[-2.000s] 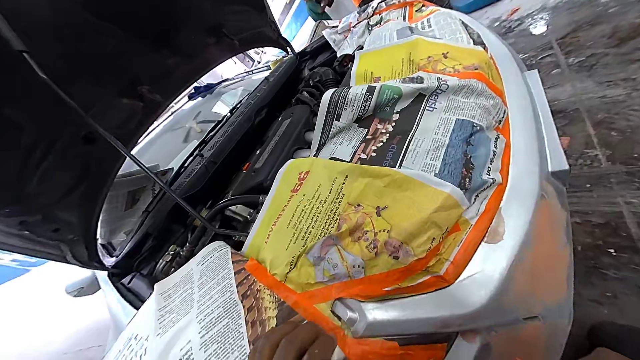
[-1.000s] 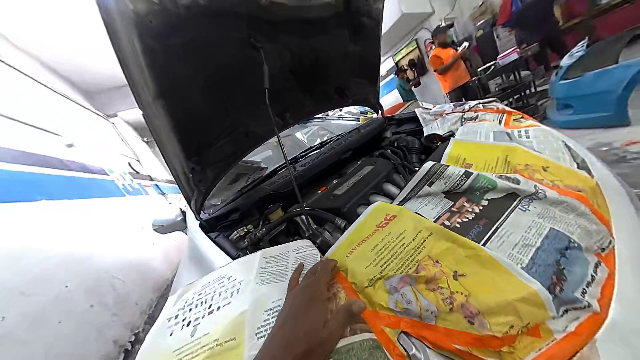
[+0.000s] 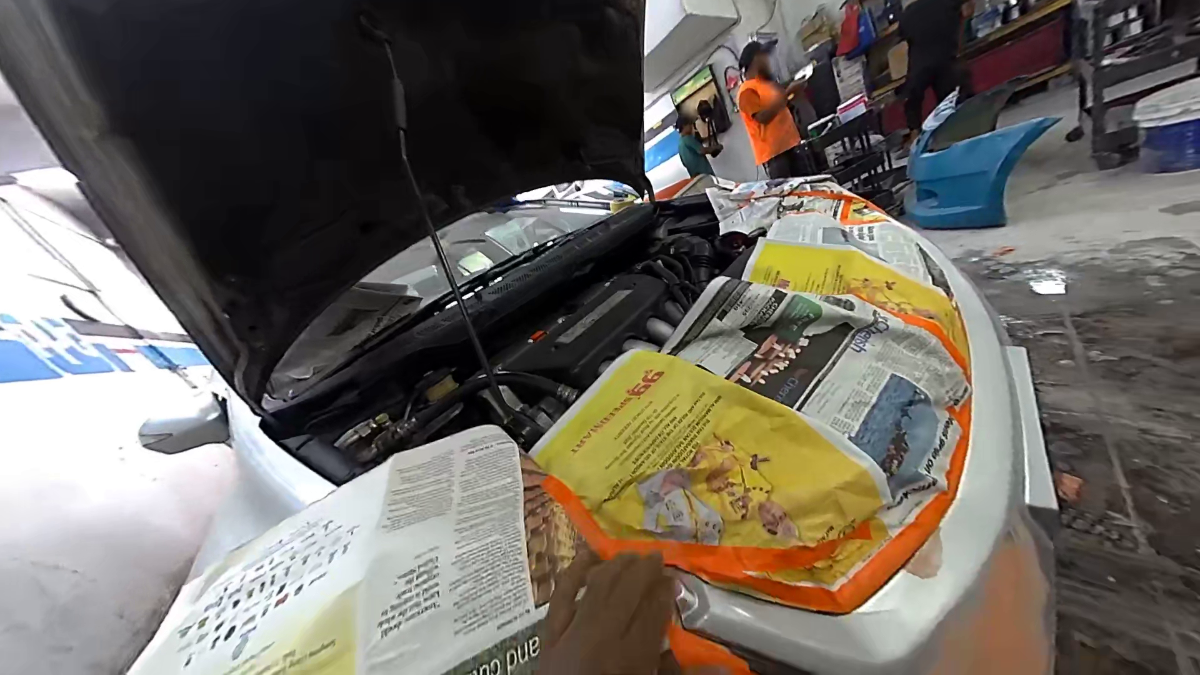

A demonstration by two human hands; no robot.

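Note:
My left hand [image 3: 614,609] is at the bottom middle, back upward and fingers bent. It touches the overlap of a loose newspaper sheet [image 3: 450,534] and orange masking tape [image 3: 750,560] near the silver car's front corner. Its fingertips are partly hidden, so any grip cannot be told. The loose sheet lies to its left. Yellow newspaper [image 3: 703,450] and printed newspaper sheets [image 3: 844,361], edged with the tape, cover the car's front to the right. My right hand is not in view.
The raised hood [image 3: 450,122] stands on a prop rod [image 3: 436,234] over the engine [image 3: 591,323]. A side mirror [image 3: 187,424] juts out left. Farther back are a blue bumper [image 3: 975,173], a person in an orange vest [image 3: 769,117] and other people.
My left hand was spread on the loose sheet's edge a second ago; it is now lower, at the tape, with its fingers drawn together. The view has turned and tilted greatly.

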